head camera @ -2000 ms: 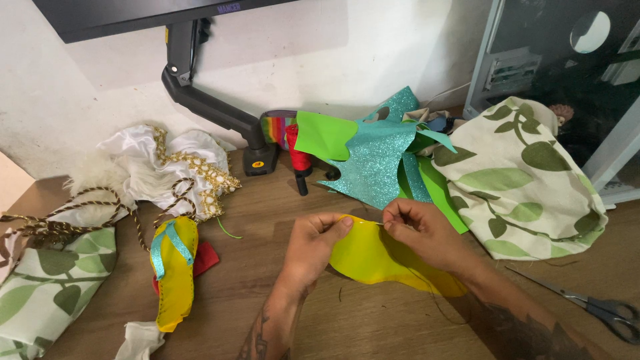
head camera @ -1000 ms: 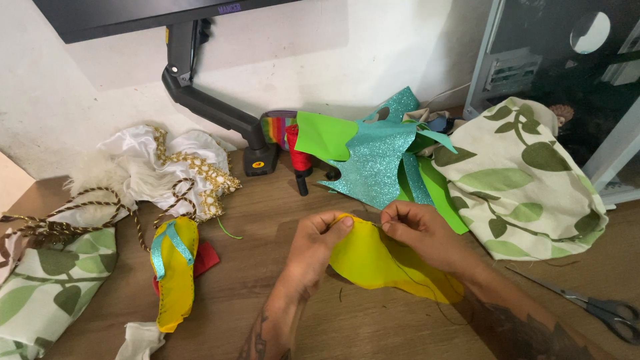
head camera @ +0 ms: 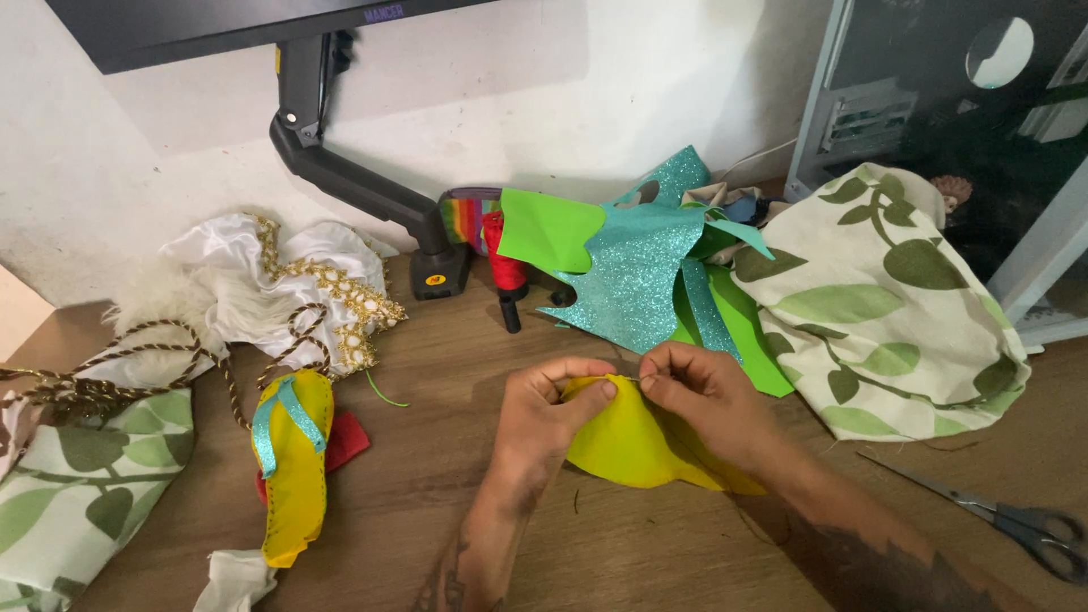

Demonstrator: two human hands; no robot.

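Observation:
A yellow craft-foam or felt piece [head camera: 625, 438] hangs from both hands above the wooden desk. My left hand [head camera: 544, 416] pinches its upper edge between thumb and fingers. Close beside it, my right hand [head camera: 701, 387] has its thumb and fingertips together at the same edge; a thin needle or thread seems to lie between the hands, too small to make out. To the left lies a yellow sandal-shaped piece [head camera: 297, 467] with dark stitches along its edge and glittery turquoise straps [head camera: 265, 429]. Glittery turquoise foam [head camera: 637, 272] rests behind the hands.
Scissors [head camera: 994, 514] lie at the right. Leaf-print fabric [head camera: 892, 314] stands behind them, with more leaf-print fabric [head camera: 93, 484] at the left. Green foam [head camera: 552, 229], a red thread spool [head camera: 506, 263], white satin with gold trim [head camera: 229, 297] and a black monitor arm [head camera: 365, 183] are at the back.
The yellow piece has shifted in the hands, and its lower part now hangs differently. Both hands remain close together at its upper edge.

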